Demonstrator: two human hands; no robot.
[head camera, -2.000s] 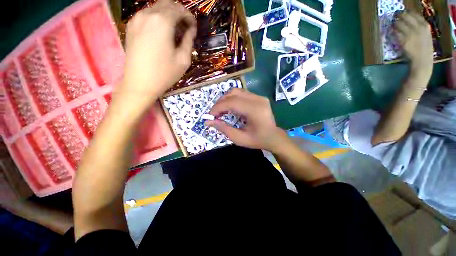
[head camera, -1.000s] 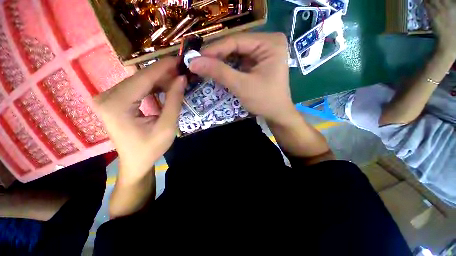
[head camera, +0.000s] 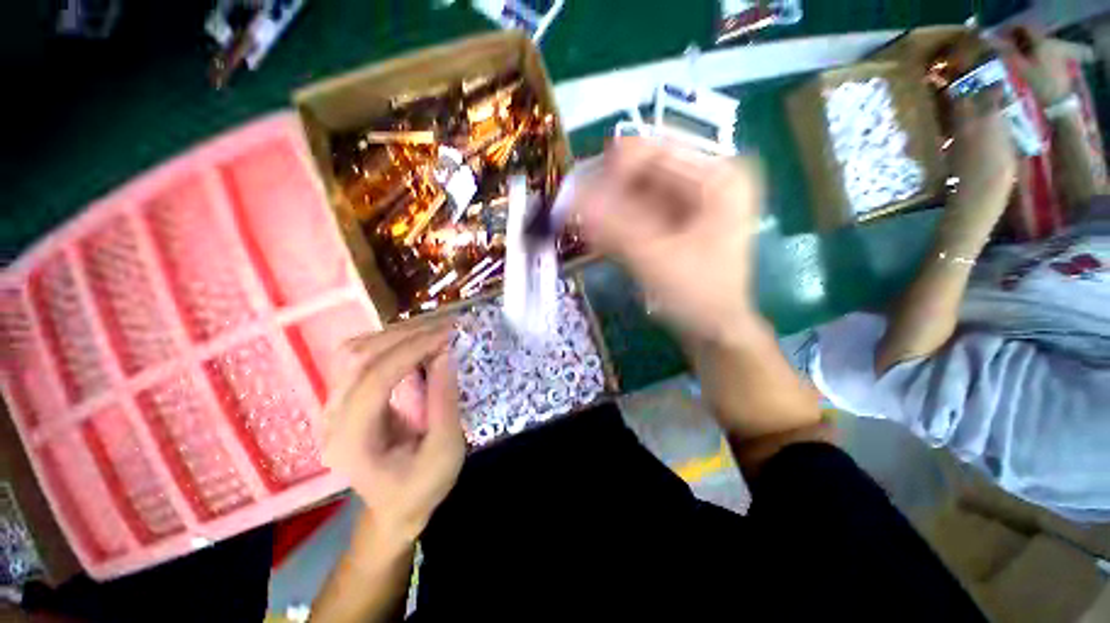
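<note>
My right hand (head camera: 676, 225) is blurred, above the right edge of the copper-part carton (head camera: 319, 122). Its fingertips are closed on a white frame (head camera: 531, 286), dark near the fingers, which hangs over the ring carton (head camera: 611, 365). My left hand (head camera: 396, 426) is half curled between the pink tray (head camera: 347, 298) and the ring carton, thumb and fingers apart, with no part visible in it. White rings (head camera: 536, 389) fill the near carton. Shiny copper parts (head camera: 420, 213) fill the larger one, with a whitish piece (head camera: 457, 180) on top.
White frames (head camera: 696, 119) lie on the green surface beyond my right hand, near a pale edge strip (head camera: 779, 59). More frames lie at the far edge. At the right, another person's arm (head camera: 962, 219) reaches over a carton of white rings (head camera: 870, 146) and copper parts.
My hands have separated. The small dark piece with the white ring is no longer seen between them. My right hand has moved right and now holds a white frame. The view takes in more of the bench.
</note>
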